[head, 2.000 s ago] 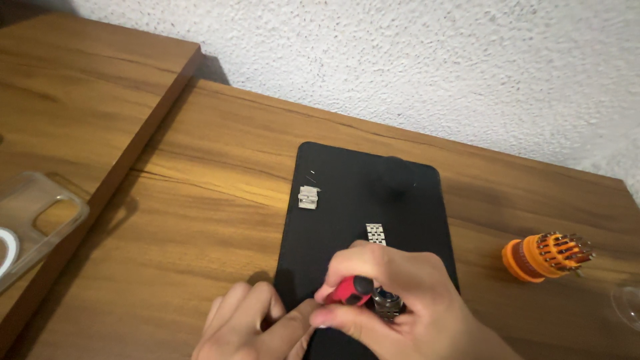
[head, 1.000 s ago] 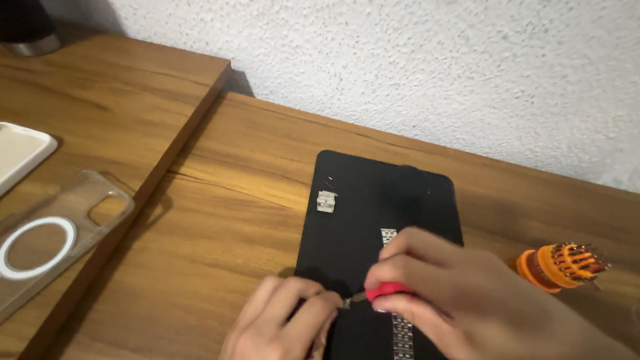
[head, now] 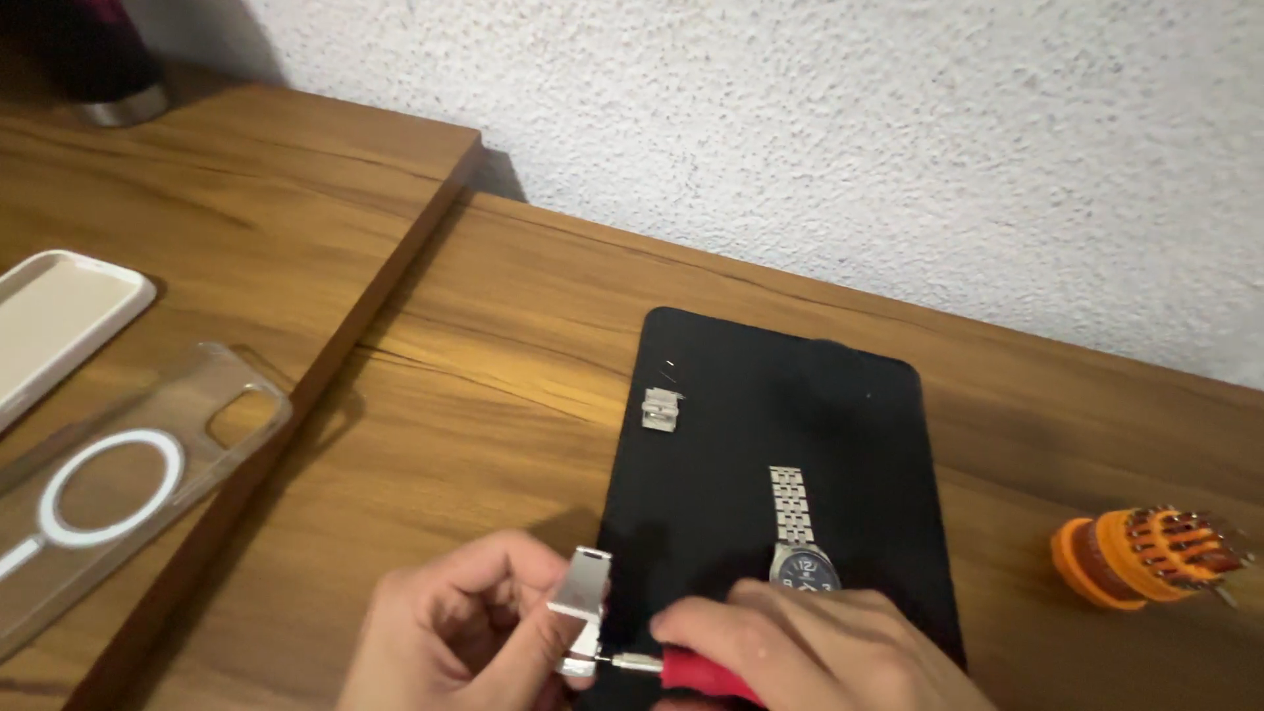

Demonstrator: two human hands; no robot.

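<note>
My left hand (head: 474, 632) pinches a silver metal watch clasp (head: 583, 588) between thumb and fingers, over the left edge of a black mat (head: 731, 415). My right hand (head: 820, 652) grips a small screwdriver with a red handle (head: 701, 673), its thin tip at the lower end of the clasp. Beyond my right hand, a wristwatch with a dark dial (head: 805, 568) lies on the mat, its steel bracelet (head: 790, 504) stretched away from me and its lower part covered by the hand. Detached metal bracelet links (head: 661, 410) rest near the mat's left edge, beside tiny thin pins (head: 670, 370).
An orange holder of driver bits (head: 1145, 556) lies right of the mat. On the raised wooden surface at left are a clear phone case with a white ring (head: 197, 464), a white case (head: 74, 321) and a dark bottle (head: 104, 69). A textured wall (head: 790, 148) stands behind.
My left hand has lifted the clasp into clearer view, and the red screwdriver has turned to point left at it. The watch dial now shows beyond my right hand. The view has shifted left.
</note>
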